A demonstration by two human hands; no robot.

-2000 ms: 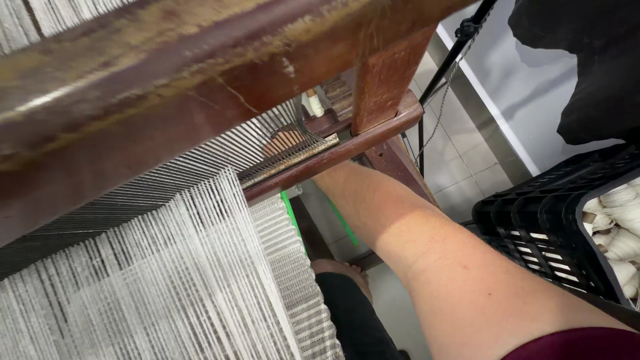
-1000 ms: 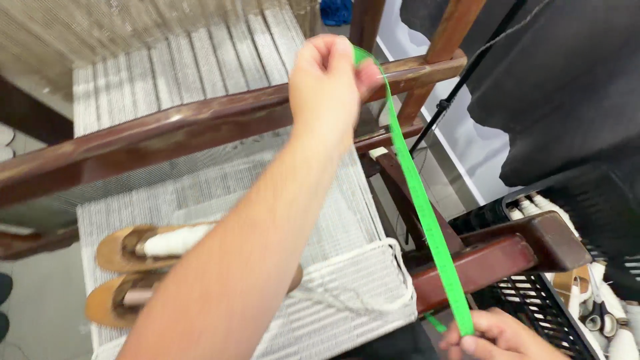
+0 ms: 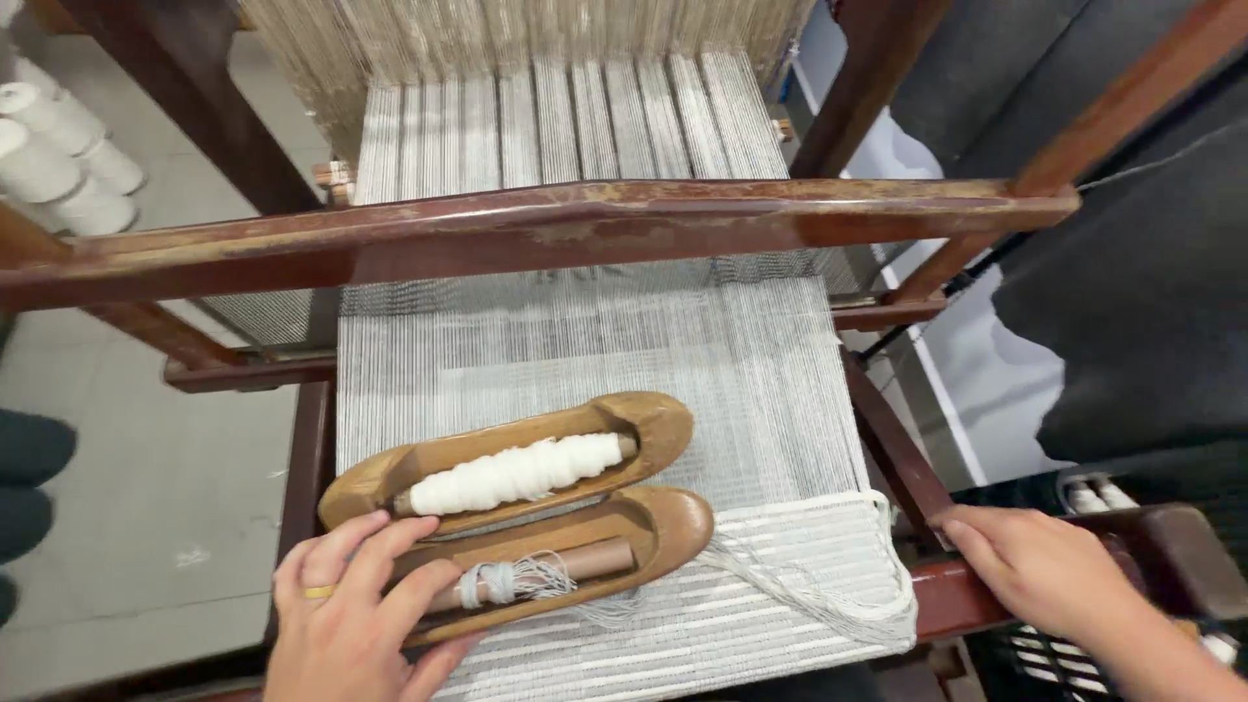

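Observation:
Two wooden boat shuttles lie side by side on the woven cloth of a floor loom. The farther shuttle point(image 3: 663, 429) carries a bobbin of white yarn point(image 3: 522, 473); the nearer shuttle point(image 3: 682, 531) holds a tube with loose grey yarn point(image 3: 497, 583). My left hand point(image 3: 361, 604), with a ring on one finger, rests over the left ends of both, its fingers around the nearer one. My right hand point(image 3: 1038, 565) is at the right end of the loom's front beam point(image 3: 960, 597); its fingertips are curled, and whether they hold anything cannot be told. White and grey yarn strands point(image 3: 799, 595) trail over the striped cloth point(image 3: 624, 648).
The wooden beater point(image 3: 585, 229) crosses above the grey and white warp point(image 3: 595, 322), with heddles point(image 3: 546, 39) behind. White yarn cones point(image 3: 58, 156) stand on the floor at the left. A black crate point(image 3: 1053, 663) and dark fabric point(image 3: 1141, 253) are at the right.
The green strip that both hands held one second ago is no longer in view. My left hand has moved from above the beater down to the shuttles. My right hand now rests by the front beam.

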